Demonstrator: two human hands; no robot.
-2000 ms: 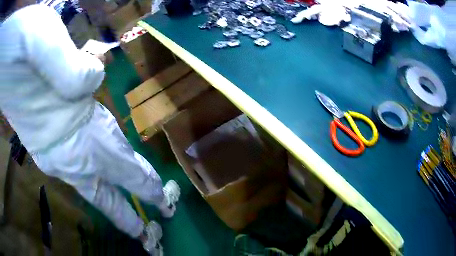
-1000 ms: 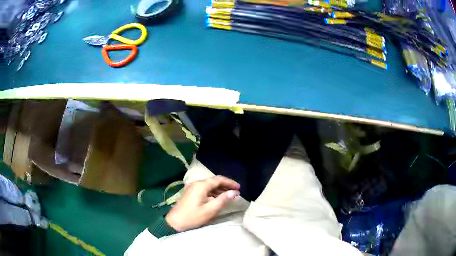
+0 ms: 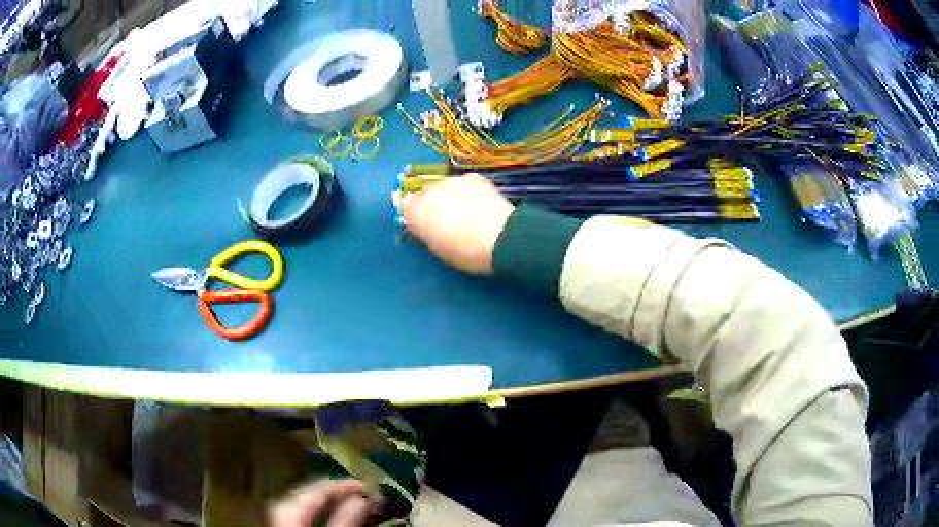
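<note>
A bundle of thin black sleeved cables (image 3: 669, 194) with yellow ends and blue tips lies across the bench mat. My right hand (image 3: 458, 220) is on the bundle's left end and covers part of it. Its fingertips are at the yellow and blue ends, and whether they grip is hard to tell. My left hand (image 3: 324, 504) is blurred and low at the picture's bottom edge, below the bench edge; its fingers are partly cut off and nothing clear shows in it.
Scissors (image 3: 232, 290), a black tape roll (image 3: 288, 196), a white tape roll (image 3: 345, 77) and rubber bands (image 3: 353, 137) lie left of my right hand. Orange wire leads (image 3: 618, 62) lie behind. Small metal parts (image 3: 36, 232) and a metal box (image 3: 180, 98) are far left. Plastic bags (image 3: 885, 211) lie right.
The view has swung from the bench's left side and the standing person to my place. My right hand has come into view on the cable bundle. My left hand is lower and further left.
</note>
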